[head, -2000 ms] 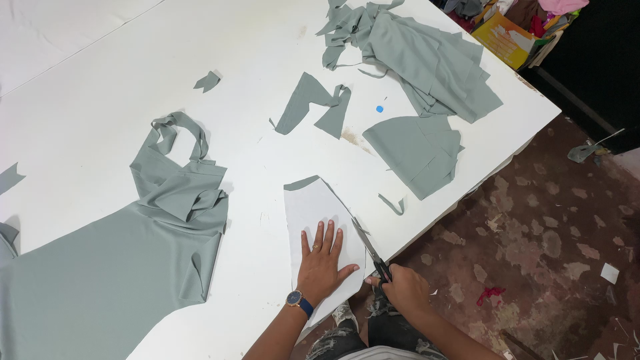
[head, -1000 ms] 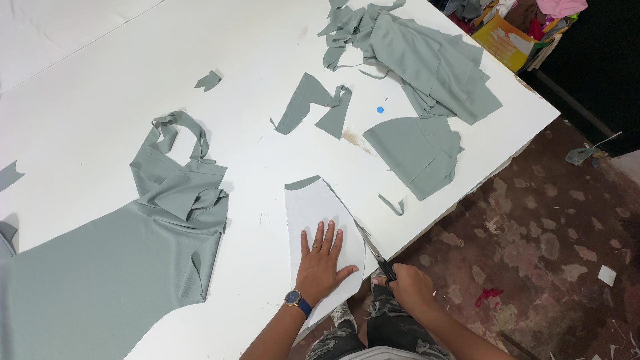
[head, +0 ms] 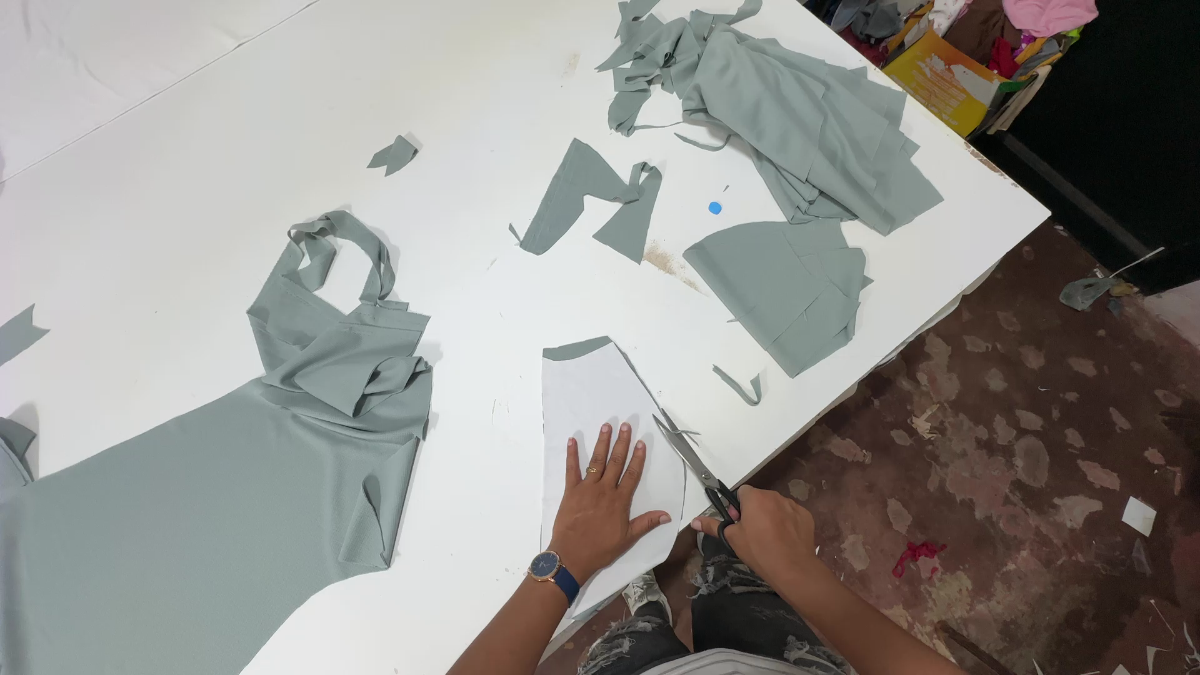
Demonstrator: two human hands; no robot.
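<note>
My left hand (head: 605, 502) lies flat, fingers spread, on a white paper pattern (head: 591, 403). Grey-green fabric (head: 578, 351) shows from under the pattern's top edge. My right hand (head: 771, 530) grips the black handles of a pair of scissors (head: 698, 466). The blades are parted a little beside the pattern's right edge, with a thin fabric sliver (head: 682, 432) at them. Left of the pattern lies a large length of grey-green fabric (head: 187, 516), crumpled at its upper end. To the upper right are a stack of cut fabric pieces (head: 783, 291) and a larger pile (head: 797, 112).
Fabric scraps (head: 562, 202) and a small blue disc (head: 714, 208) lie on the white table (head: 469, 122). The table's edge runs diagonally along the right, above a stained floor (head: 1012, 459). A yellow box of cloths (head: 947, 80) stands beyond the far corner.
The scissors, held in my right hand, have parted their blades since a second ago, and a thin sliver now shows at them. My left hand has stayed in place on the pattern.
</note>
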